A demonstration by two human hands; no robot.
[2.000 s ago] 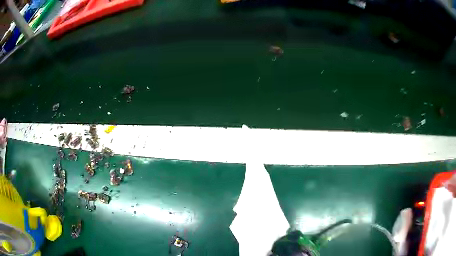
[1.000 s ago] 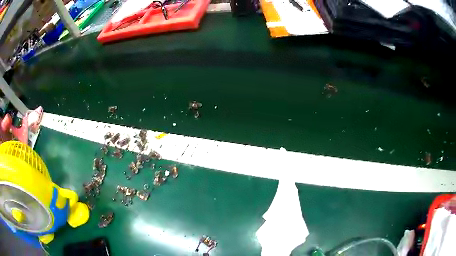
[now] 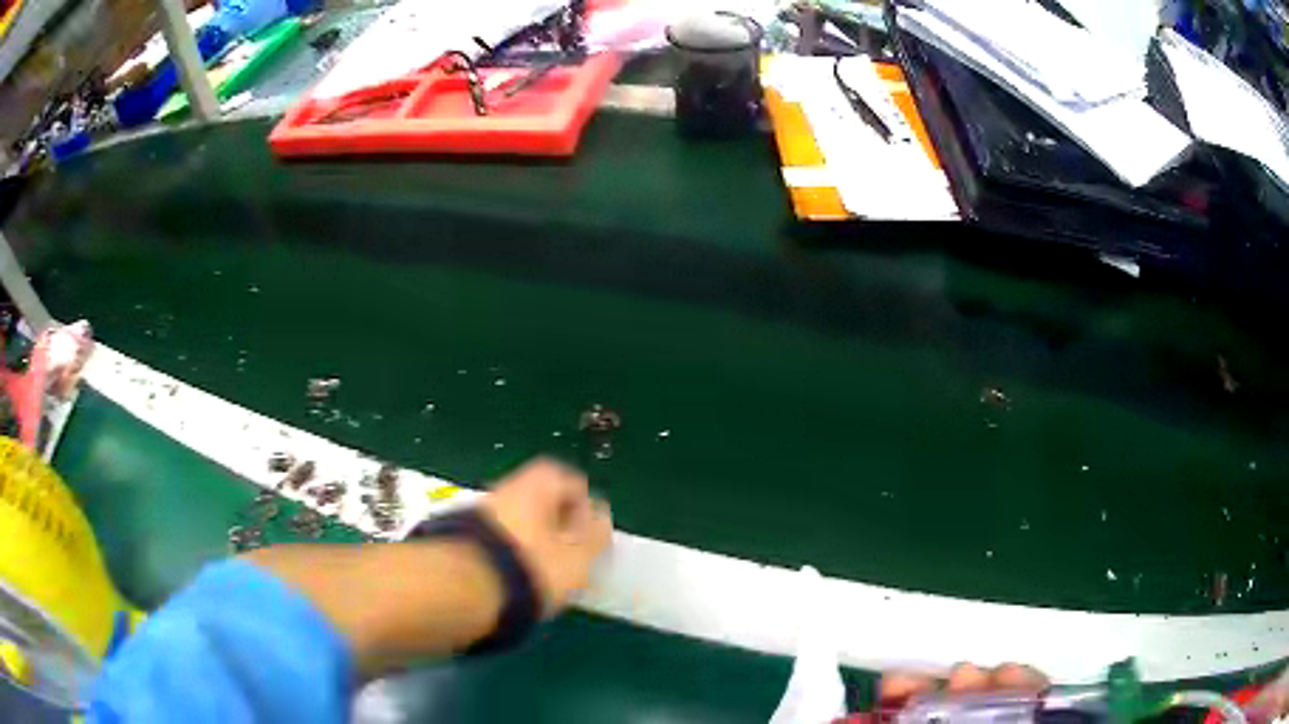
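Note:
My left hand (image 3: pixel 551 523), with a black wristband and blue sleeve, is over the white strip (image 3: pixel 721 587), blurred, its fingers curled; whether it holds anything cannot be told. My right hand (image 3: pixel 961 680), cut off by the bottom edge, is shut on the dispensing syringe (image 3: pixel 997 707), a clear barrel with pinkish liquid. Its green cap (image 3: pixel 1124 689) and pale hose (image 3: pixel 1202 700) point right. Small coppery assemblies (image 3: pixel 382 498) lie on and beside the strip left of my left hand. One assembly (image 3: pixel 599 419) lies on the belt beyond it. My left forearm hides part of the pile.
The white pointed paper (image 3: pixel 813 679) lies left of my right hand. A yellow fan (image 3: pixel 50 523) stands at the left edge. A red tray (image 3: pixel 424 135), dark cup (image 3: pixel 714 85), orange-and-white sheet (image 3: pixel 884 170) and black trays with papers (image 3: pixel 1046 170) are on the far side.
My left arm has come in from the lower left across the pile. My right hand with the syringe has come into view at the bottom. The view has shifted, showing more of the far side.

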